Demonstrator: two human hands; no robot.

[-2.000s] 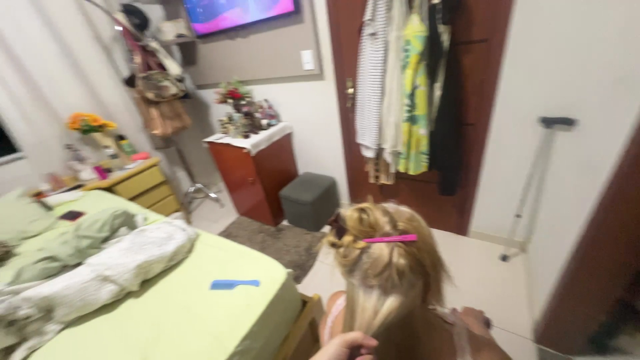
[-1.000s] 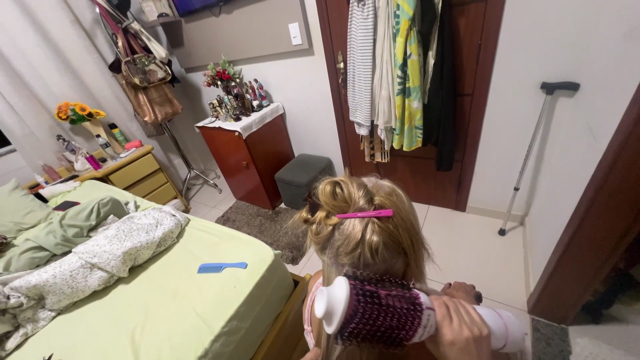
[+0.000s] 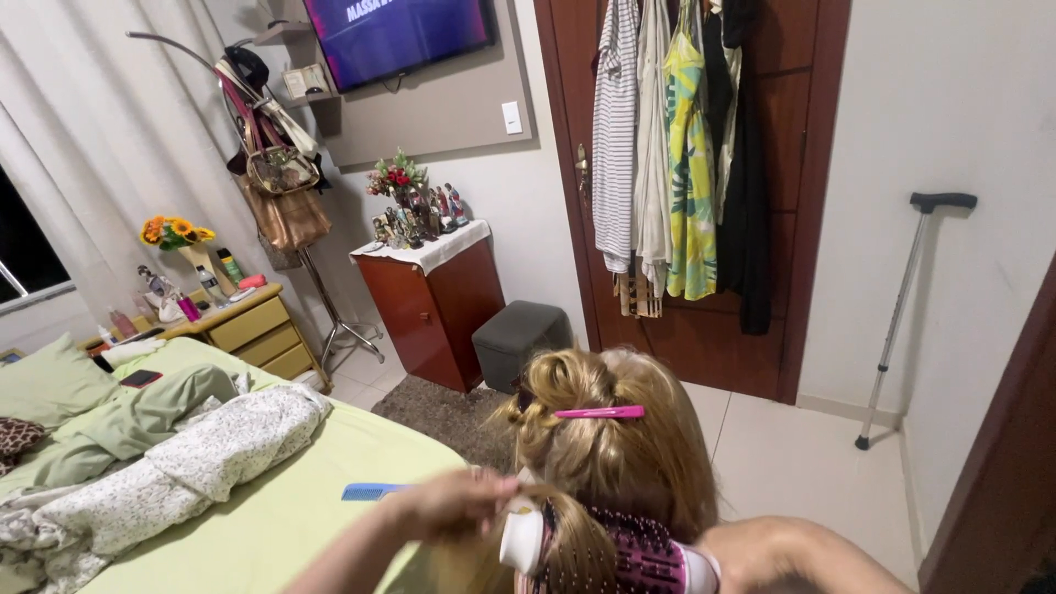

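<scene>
A person with blond hair (image 3: 660, 412) sits in front of me, the top hair pinned up with a pink hair clip (image 3: 600, 412). My left hand (image 3: 462, 502) pinches a strand by the white tip of a round hot-air brush (image 3: 635, 549). Hair lies over the brush's purple bristled barrel, low behind the head. At the brush's handle end is my right hand (image 3: 747, 553), closed round it and partly cut off by the frame's lower edge. A blue comb (image 3: 369, 492) lies on the bed, just behind my left wrist.
The bed (image 3: 388, 445) with a crumpled floral cover is at left. A grey stool (image 3: 520, 338) and red cabinet (image 3: 429, 322) stand beyond the person. Clothes (image 3: 693, 165) hang on the door. A walking cane (image 3: 901, 305) leans against the right wall.
The brush came into view after the first frame. Since one second ago, my left hand has risen to the brush's tip, and a lock of hair now lies over the barrel.
</scene>
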